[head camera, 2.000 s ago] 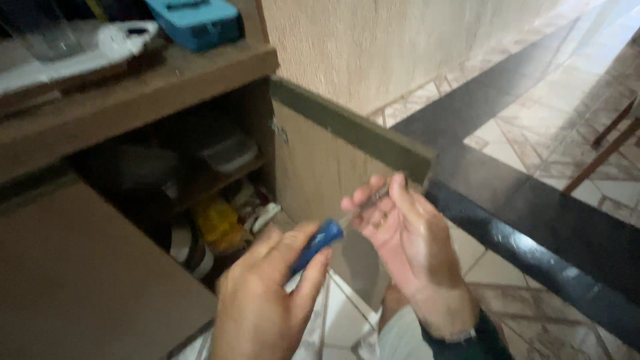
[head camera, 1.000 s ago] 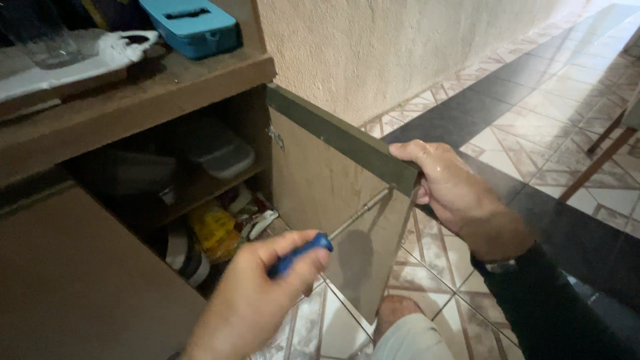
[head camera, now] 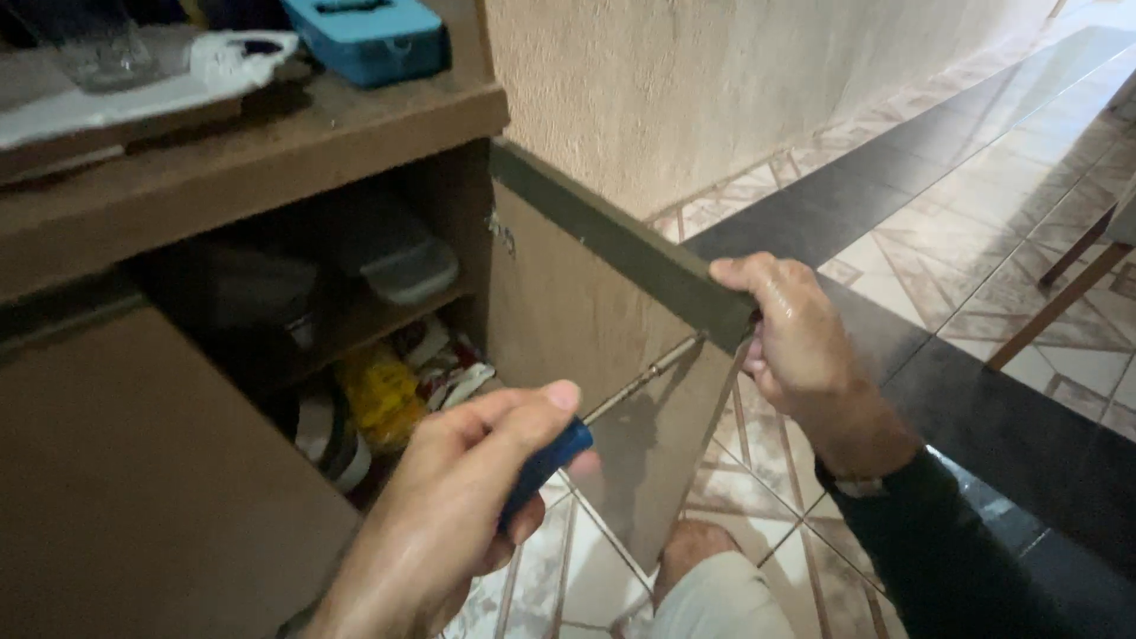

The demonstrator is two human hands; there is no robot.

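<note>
My left hand [head camera: 479, 479] is closed around the blue handle of a screwdriver [head camera: 555, 453]. Its metal shaft runs up to the right, and the tip meets the inner face of the open cabinet door [head camera: 586, 311], just below the dark strip along the top edge. My right hand [head camera: 790, 328] grips the door's upper free corner, thumb on top and fingers curled behind the edge. Whether a screw sits at the tip is too small to tell. A metal hinge [head camera: 501, 232] shows near the door's inner side.
The cabinet holds a plastic container [head camera: 413, 271] on its shelf and a yellow package [head camera: 382, 390] below. A blue case [head camera: 373, 40] and a white tray [head camera: 115, 111] stand on the countertop [head camera: 355, 142]. A textured wall [head camera: 621, 98] rises behind the door; chair legs [head camera: 1065, 302] stand at right.
Two seconds ago both hands were together at the screwdriver, in front of the door. My right hand has since moved to the door's corner, and the screwdriver's tip now meets the door.
</note>
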